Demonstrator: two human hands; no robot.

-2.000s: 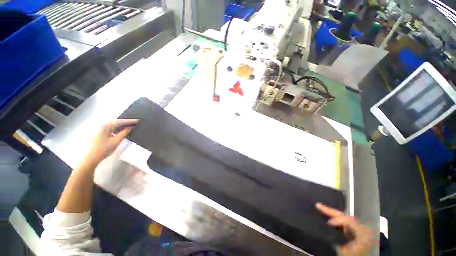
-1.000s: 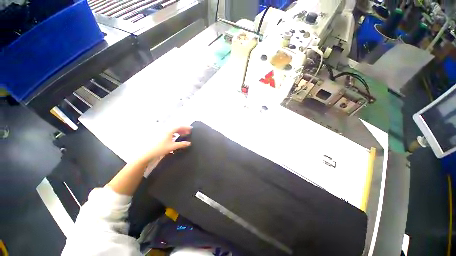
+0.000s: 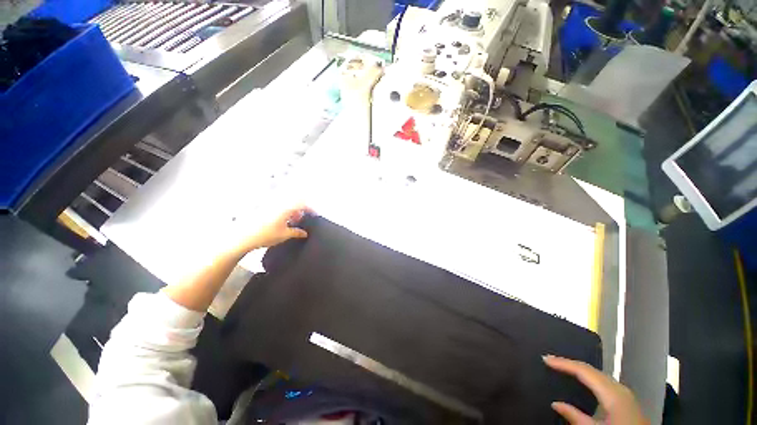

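Observation:
A large black fabric panel (image 3: 415,307) lies over the near part of the white board (image 3: 481,228) and hangs toward my body. A straight white strip (image 3: 390,375) shows within the black fabric near me. My left hand (image 3: 286,228) pinches the panel's upper left corner between thumb and fingers. My right hand (image 3: 602,397) is over the panel's right end, fingers spread, partly cut off by the bottom edge; its fingertips are at the cloth and do not visibly grip it.
The cream sewing head (image 3: 423,116) stands behind the board, with a metal clamp carriage (image 3: 523,145) at its right. Yellow edge tape (image 3: 597,278) marks the board's right end. A control screen (image 3: 722,166) is far right. A blue bin (image 3: 62,108) holding dark pieces and a roller conveyor (image 3: 170,21) are left.
The narrow panel placement has changed to a wider black spread with the white strip showing. Since one second ago, my right hand has come back into view over the right end.

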